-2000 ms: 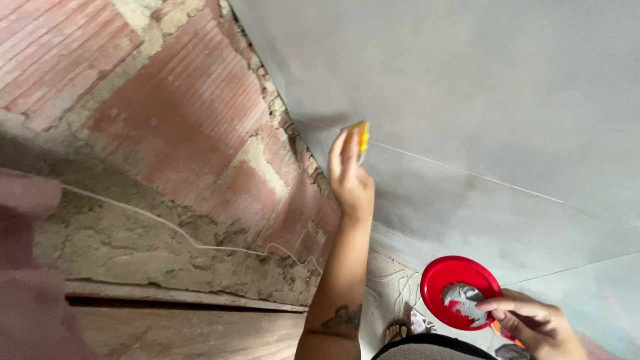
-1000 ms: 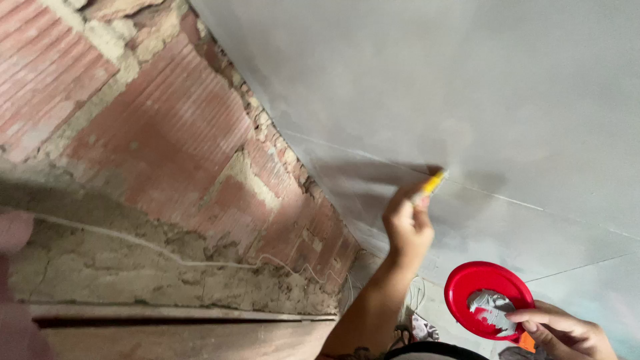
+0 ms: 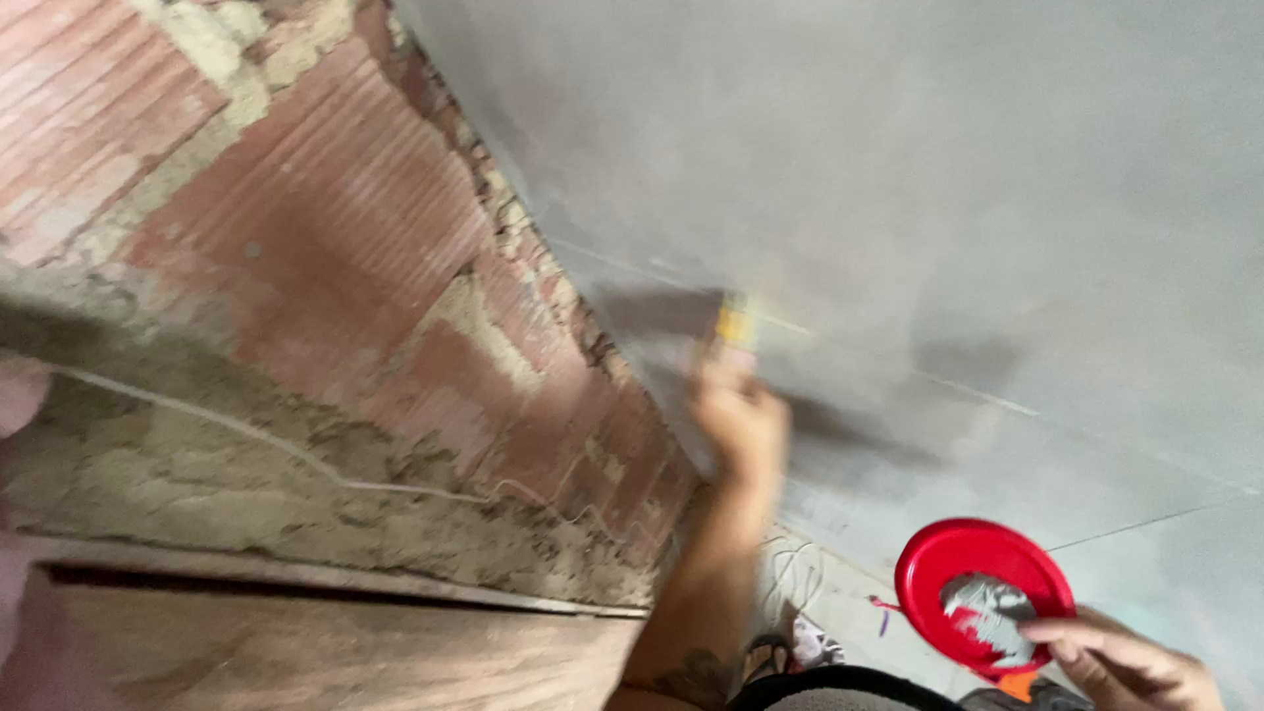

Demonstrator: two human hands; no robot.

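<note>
My left hand (image 3: 736,400), blurred, grips a small yellow hand tool (image 3: 733,321) against the smooth grey wall (image 3: 987,178), near a thin pale joint line. The tool's exact kind cannot be told through the blur. At the lower right, my right hand (image 3: 1136,657) holds a red plastic dish (image 3: 923,563) by its rim, with the fingertips over the inside. Grey paste (image 3: 973,597) is smeared across the middle of the dish, with red showing through.
Bare red hollow brick (image 3: 326,227) with rough mortar meets the grey wall at a slanting corner. A white cord (image 3: 237,425) runs along the rough mortar. Below it lies a wooden board (image 3: 346,652). Loose cord (image 3: 790,578) and a sandalled foot (image 3: 765,657) show near the floor.
Since one second ago, my left hand with the yellow tool has moved left along the joint line, toward the brick corner. My right hand still holds the red dish.
</note>
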